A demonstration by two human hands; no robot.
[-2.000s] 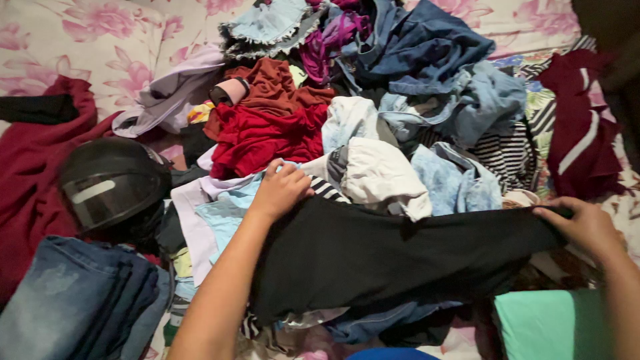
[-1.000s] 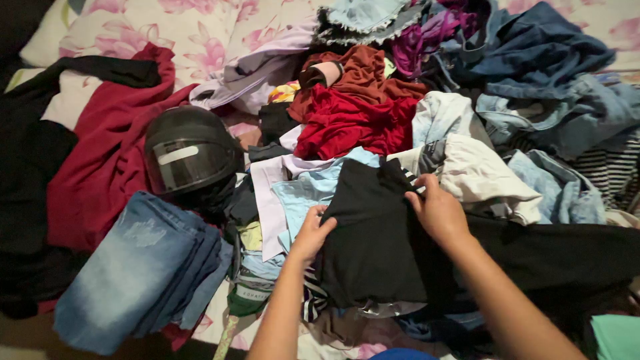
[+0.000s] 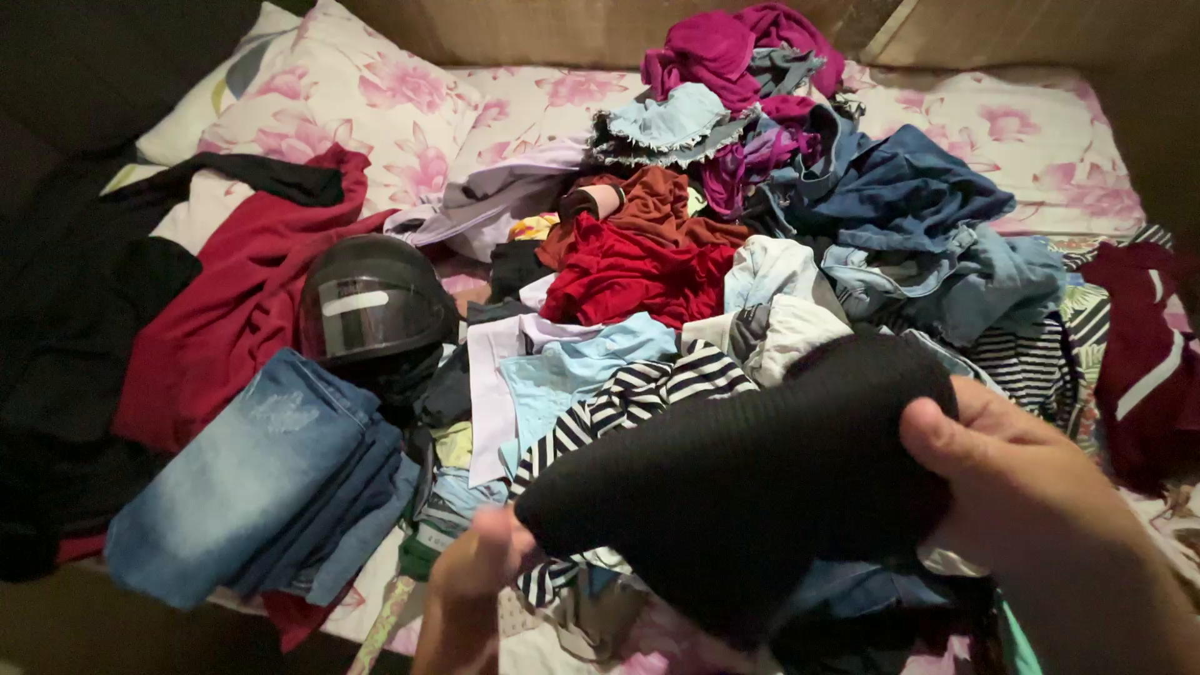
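A black garment (image 3: 750, 478), folded over into a smaller bundle, is held up between my two hands in the head view. My left hand (image 3: 478, 581) pinches its lower left corner. At its right end, my right hand (image 3: 1012, 469) grips it with the thumb on the near face. Right behind it lies a black-and-white striped cloth (image 3: 647, 389), beside a light blue garment (image 3: 581, 361). A bright red garment (image 3: 642, 277) and a white one (image 3: 797, 333) lie farther back in the heap.
Folded blue jeans (image 3: 244, 469) are stacked at the left, below a black helmet (image 3: 375, 300). Dark red cloth (image 3: 234, 300) and black clothing (image 3: 75, 319) lie farther left. Denim pieces (image 3: 919, 192) top the heap's right side. A floral pillow (image 3: 347, 103) sits at the back left.
The black garment was spread long over the heap two seconds ago; now it is folded smaller and lifted. My hands have moved apart since one second ago. The view has shifted.
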